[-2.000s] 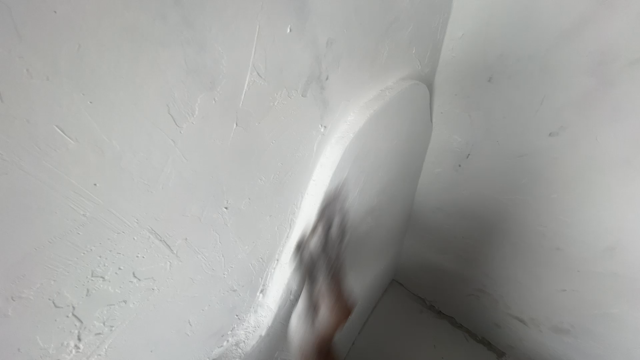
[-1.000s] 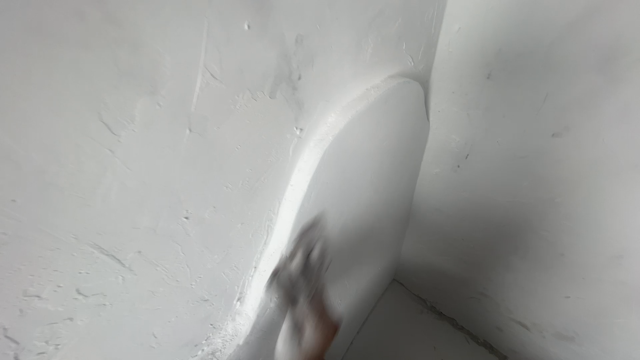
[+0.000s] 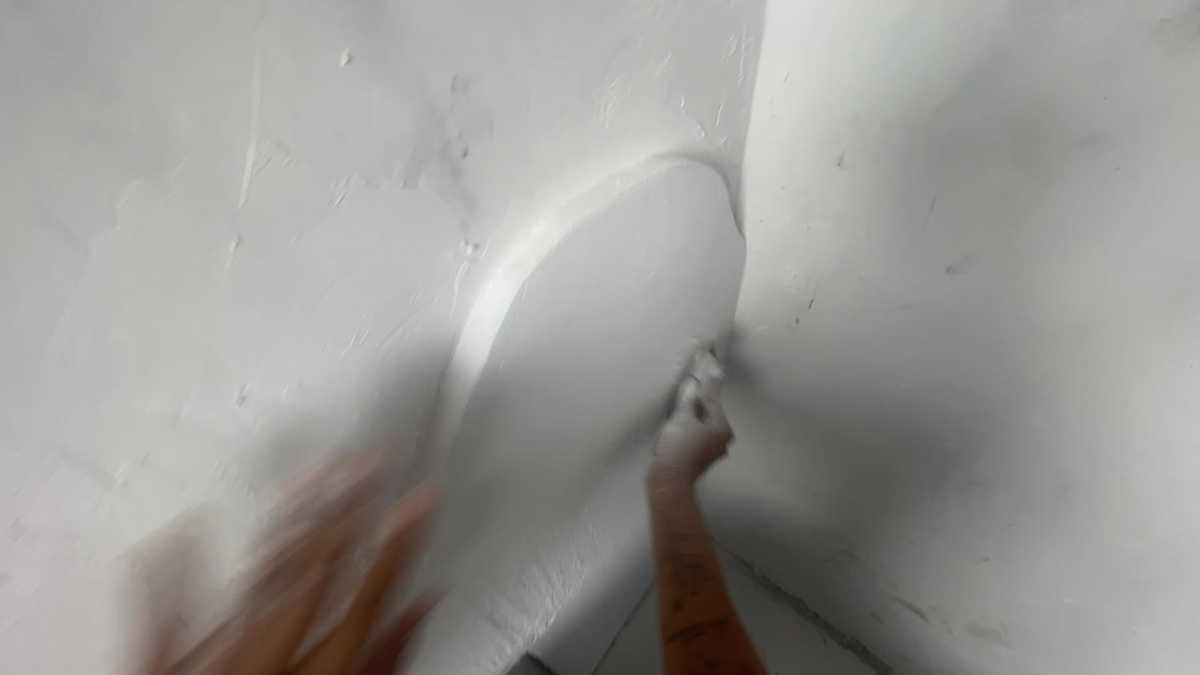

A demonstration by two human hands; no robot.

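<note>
White plaster coats my right hand (image 3: 694, 412), which lies against the right side of a smooth recessed panel (image 3: 600, 309) in the wall, near the corner. Its fingers are bent together; whether they hold something small cannot be told. My left hand (image 3: 291, 562) is blurred at the lower left, its fingers apart, in front of the rough plastered wall (image 3: 187, 281). Nothing shows in it. A curved raised rim (image 3: 497, 305) bounds the panel at the left and top.
A second white wall (image 3: 937, 281) meets the first at the corner on the right. Grey floor tiles (image 3: 619, 619) with dark joints lie below. A dark object (image 3: 530, 665) stands partly in view at the bottom edge.
My right hand has moved from the panel's lower left edge to its right side. My left hand has come into view at the lower left.
</note>
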